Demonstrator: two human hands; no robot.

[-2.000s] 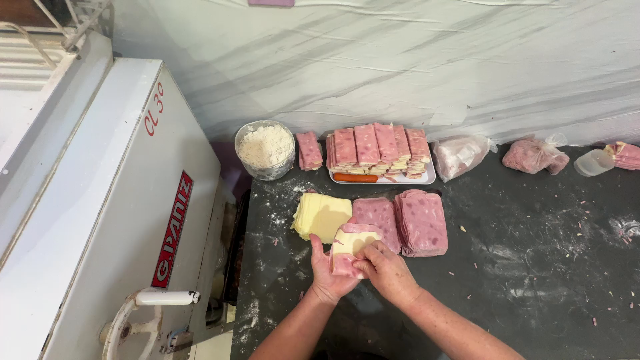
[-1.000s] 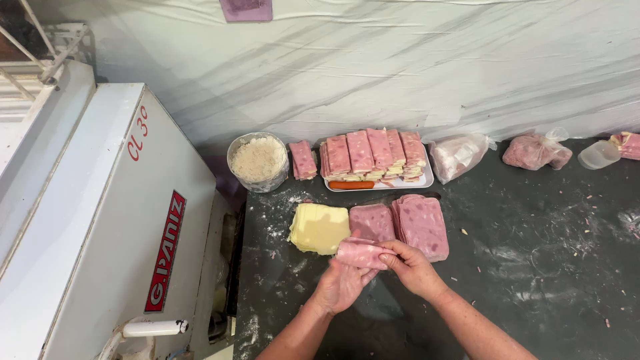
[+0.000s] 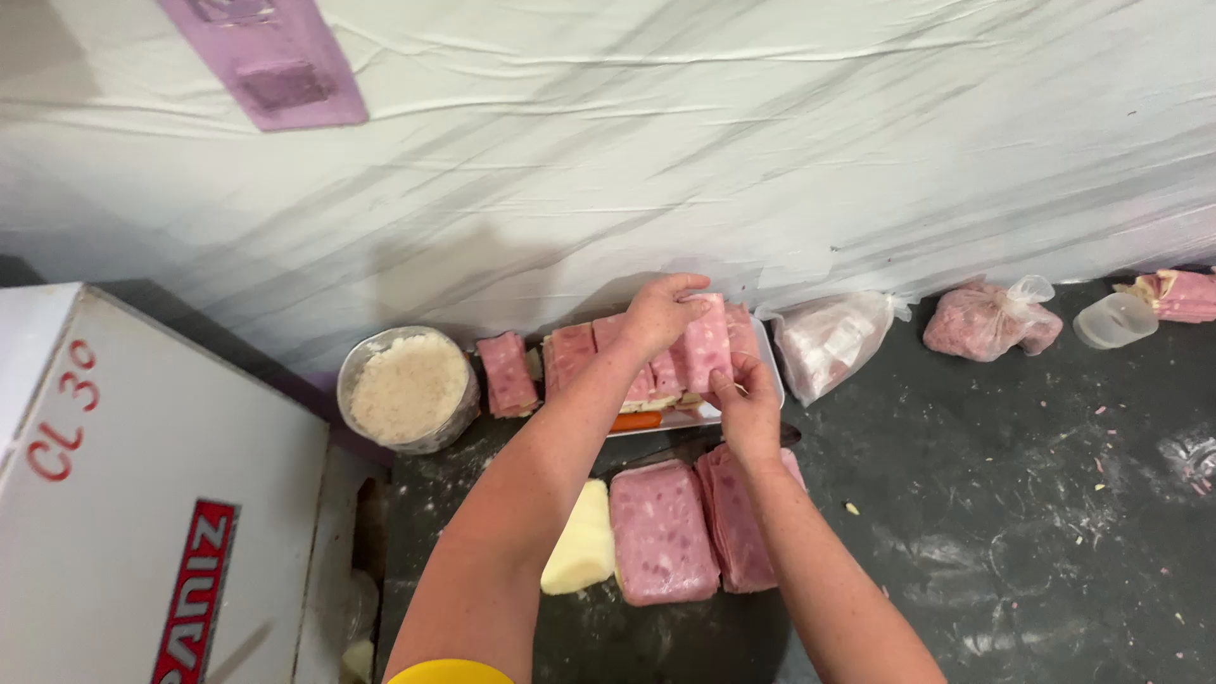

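Note:
Both hands hold one folded ham slice (image 3: 707, 344) over the right part of a white tray (image 3: 771, 370) of stacked ham-and-cheese folds. My left hand (image 3: 668, 312) grips its top end, my right hand (image 3: 750, 404) its bottom end. An orange handle (image 3: 635, 421) lies at the tray's front edge. Nearer me lie a stack of yellow cheese slices (image 3: 581, 541), partly behind my left forearm, a stack of ham slices (image 3: 665, 532) beside it, and another ham stack (image 3: 736, 522), partly covered by my right forearm.
Left of the tray are a tub of white crumbly food (image 3: 408, 389) and a small ham stack (image 3: 508, 375). To the right are a bag with white contents (image 3: 831, 342), a bag of pink meat (image 3: 988, 321), a plastic cup (image 3: 1116, 321) and more ham (image 3: 1183, 294). A white machine (image 3: 180, 456) stands left.
Both hands have moved from in front of the cheese and ham stacks up to the tray, carrying the folded ham. Two seconds ago, cheese showed on the ham in my hands. The view has shifted.

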